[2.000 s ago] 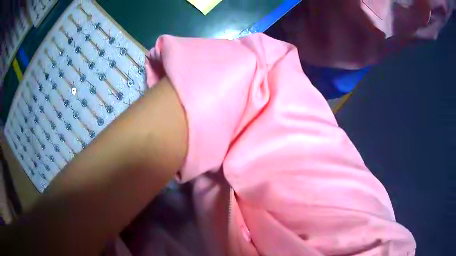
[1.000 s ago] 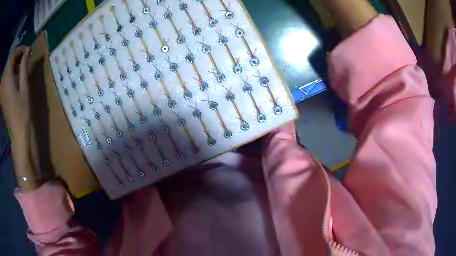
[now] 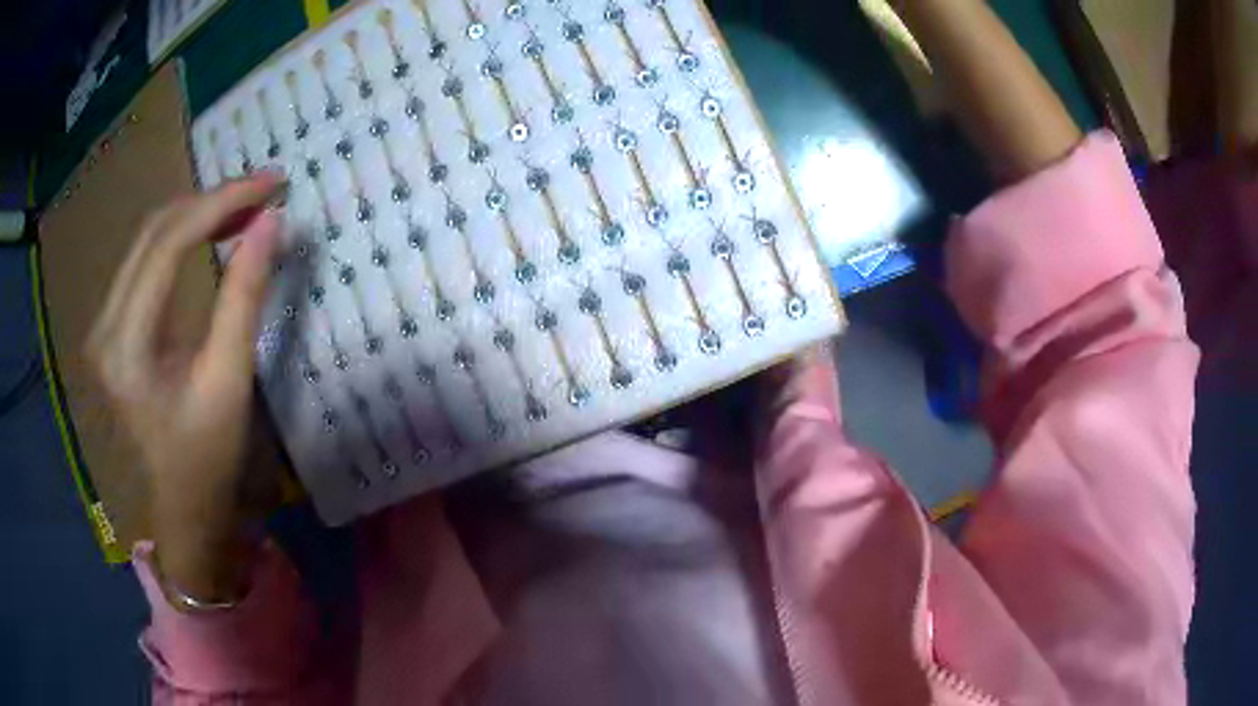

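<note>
The white speckled foam board (image 3: 455, 297) lies tilted in front of me, with rows of thin gold-brown dumbbell-shaped strips (image 3: 552, 214) with round ends. My left hand (image 3: 193, 310) is over the board's left edge, slightly blurred. Its thumb and index fingertips are close together over the leftmost rows; whether they pinch a small part cannot be told. My right forearm reaches up at the upper right, and my right hand is cut off by the top edge.
A brown cardboard sheet (image 3: 111, 262) lies left of the board. A green mat (image 3: 773, 83) with a bright glare shows behind it. A pale yellow slip (image 3: 897, 31) is by my right forearm. Part of another person's arm shows at the far right.
My left hand has moved right, from the cardboard onto the board's left edge. The board has shifted slightly right in view. My right forearm came into view at the upper right earlier and stays there.
</note>
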